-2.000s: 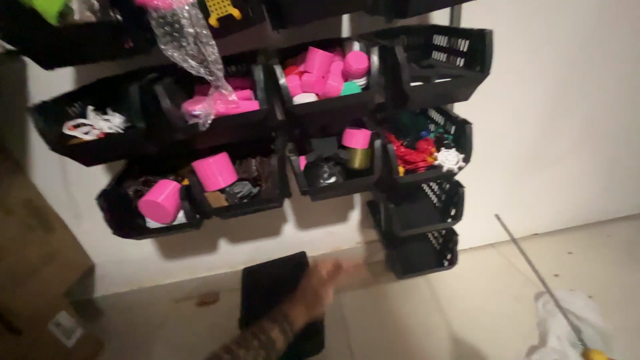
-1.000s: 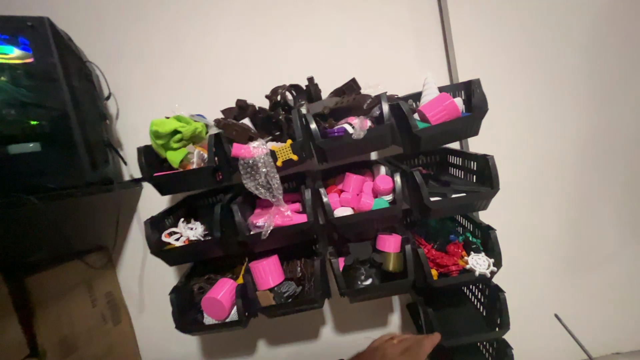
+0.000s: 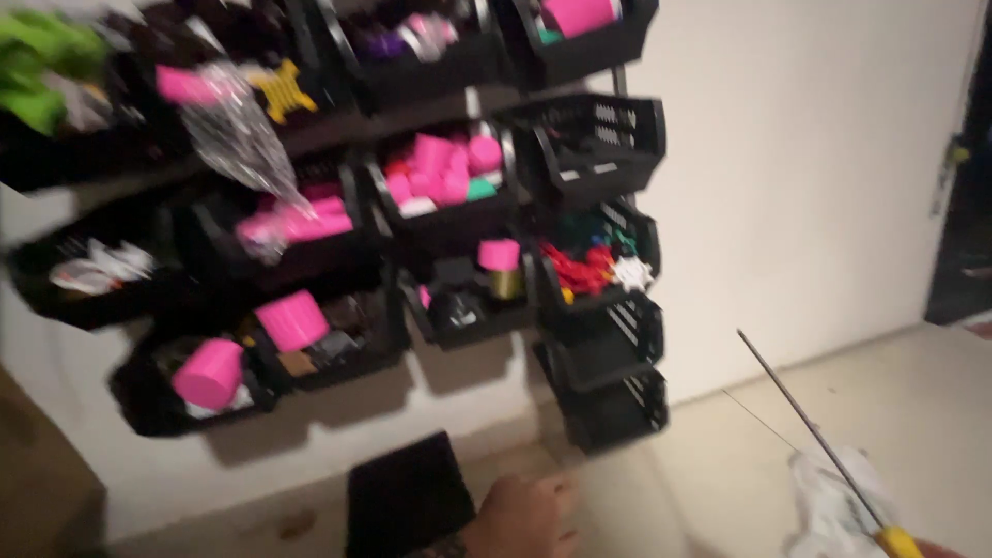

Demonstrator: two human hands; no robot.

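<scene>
My left hand is at the bottom centre, blurred, beside a dark flat panel and below the wall bins; no held object shows in it, and its finger pose is unclear. At the lower right edge my right hand, mostly out of frame, holds a long screwdriver by its yellow handle, the shaft pointing up and left. Black plastic bins hang in rows on the wall. Pink cylindrical pieces lie in several. Red pieces and a white wheel-shaped piece share a right-hand bin.
Clear plastic wrap hangs from an upper bin beside a yellow piece. Green material is at the upper left. A cardboard box stands at lower left. A crumpled white bag lies on the floor beyond the screwdriver.
The view has swung down and closer to the bins since one second ago. The yellow screwdriver handle, out of frame then, shows again at lower right. My left hand remains low, below the bins.
</scene>
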